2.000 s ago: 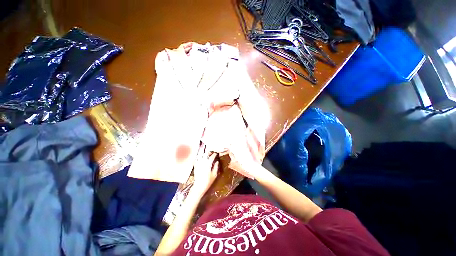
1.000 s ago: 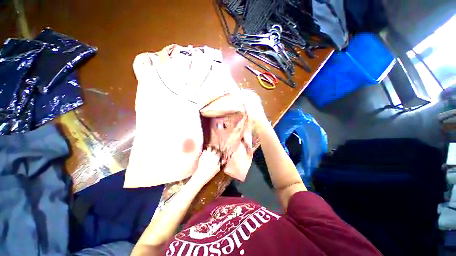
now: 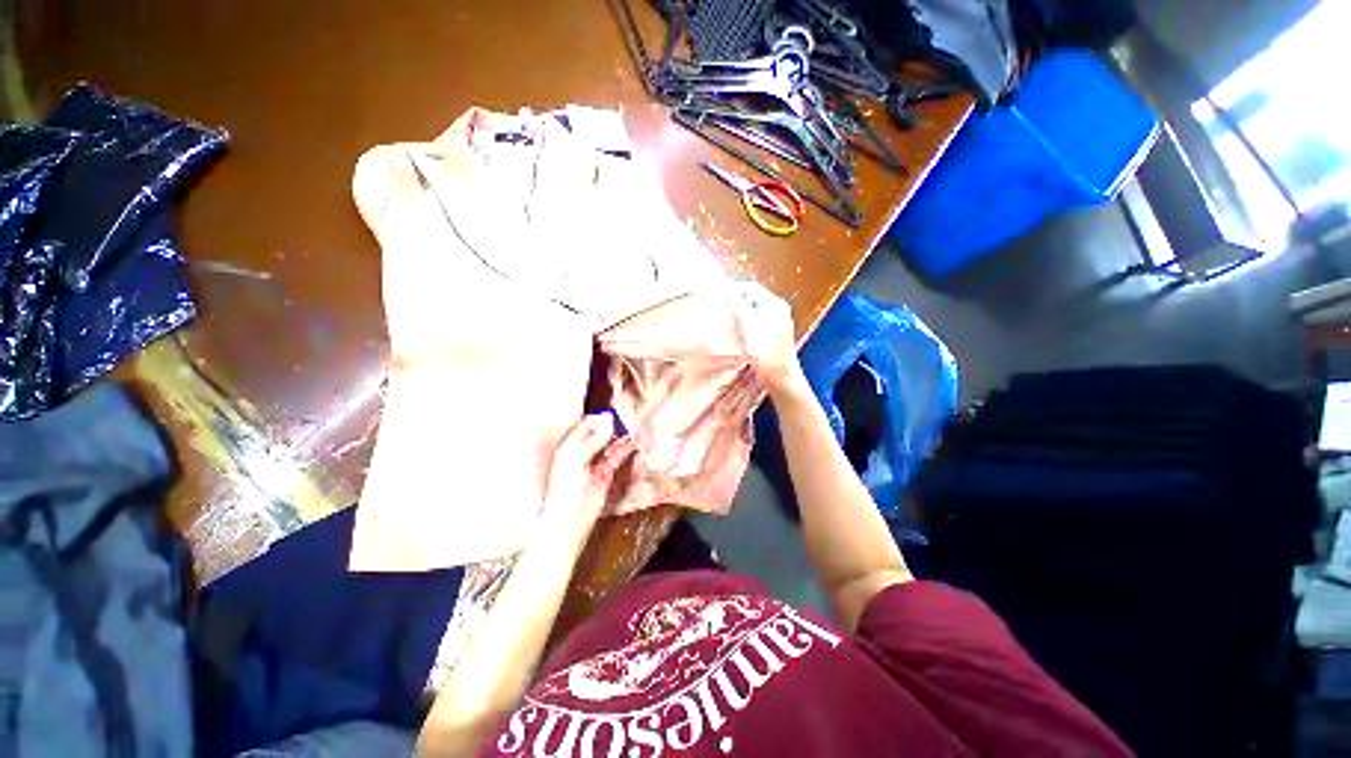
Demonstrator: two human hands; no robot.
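Observation:
A pale pink jacket (image 3: 482, 348) lies on the brown table (image 3: 282, 193), collar away from me, partly washed out by glare. My right hand (image 3: 763, 335) grips the edge of its right front panel and holds it folded open, so the pink inside shows. My left hand (image 3: 590, 452) is at the opening with its fingers at the inner cloth; a small dark spot shows at the fingertips. Whether the left fingers pinch the cloth is unclear. Scissors (image 3: 772, 206) with red and yellow handles lie right of the jacket.
Black hangers (image 3: 785, 89) lie tangled at the table's far right. A blue bin (image 3: 1022, 163) and a blue plastic bag (image 3: 907, 393) are beyond the right edge. A dark stack (image 3: 1111, 548) stands at right. Glossy dark packets (image 3: 104, 252), grey cloth (image 3: 82, 548) and navy cloth (image 3: 326, 637) are at left.
The front panel has been lifted and folded open to the right, showing the inside. My left hand has moved up into the opening. The whole view has shifted, so things sit further left.

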